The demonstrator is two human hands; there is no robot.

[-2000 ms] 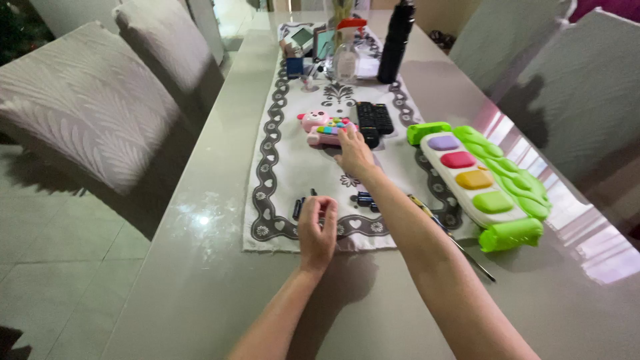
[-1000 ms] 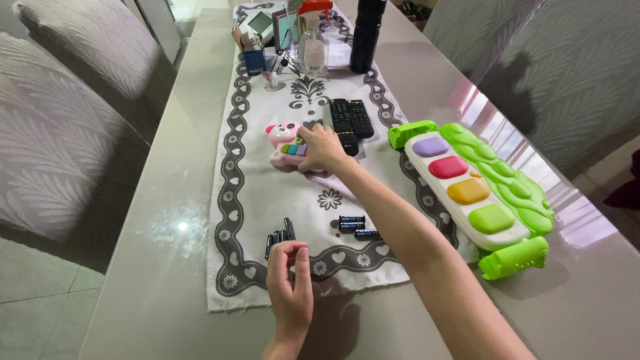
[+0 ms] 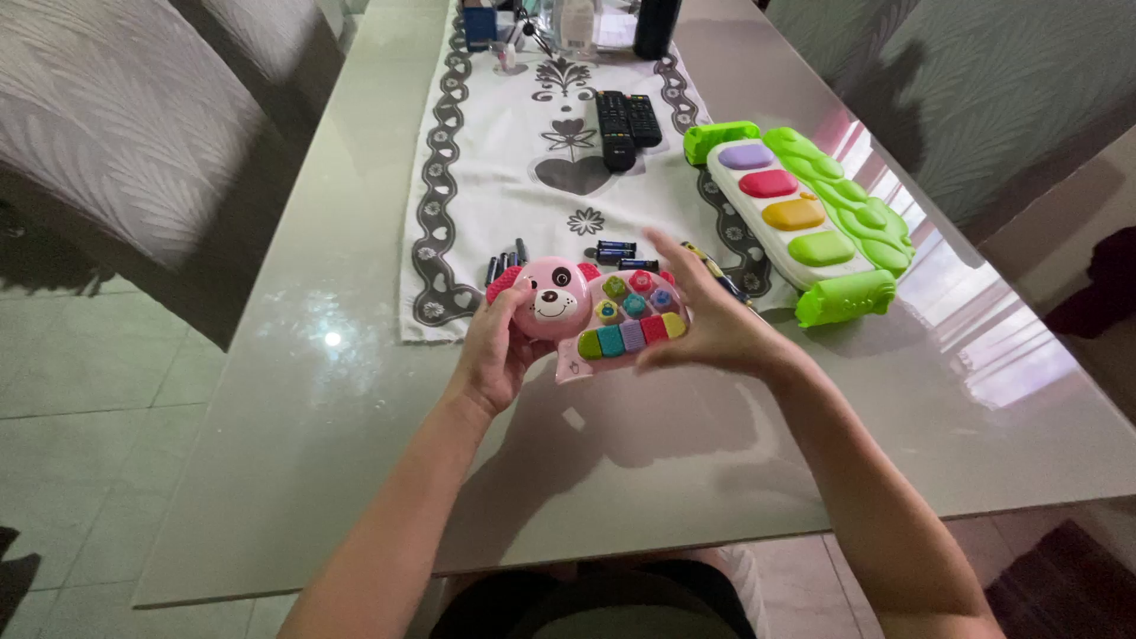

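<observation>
A pink puppy-shaped toy keyboard (image 3: pixel 635 306) with colored keys is held above the near edge of the table runner. My left hand (image 3: pixel 501 346) grips its head end, the thumb by the dog's face. At the other end my right hand (image 3: pixel 710 311) is spread, thumb and fingers apart around the toy's right side; whether it touches the toy is unclear. Just beyond the toy lie several dark batteries: one group (image 3: pixel 504 262) behind the dog's head, another group (image 3: pixel 617 253) behind the keys. A screwdriver-like tool (image 3: pixel 714 271) lies partly behind my right hand.
To the right lies a green and white toy piano (image 3: pixel 794 213) with large colored keys. Two black remote controls (image 3: pixel 615 129) rest on the patterned runner (image 3: pixel 497 169). A black bottle (image 3: pixel 657 27), a clear bottle (image 3: pixel 577 27) and a blue box (image 3: pixel 480 27) stand at the far end.
The pink toy, earlier on the runner beside the remotes under my right hand, is now up near the table's front edge. My left hand has taken hold of it. The view has shifted.
</observation>
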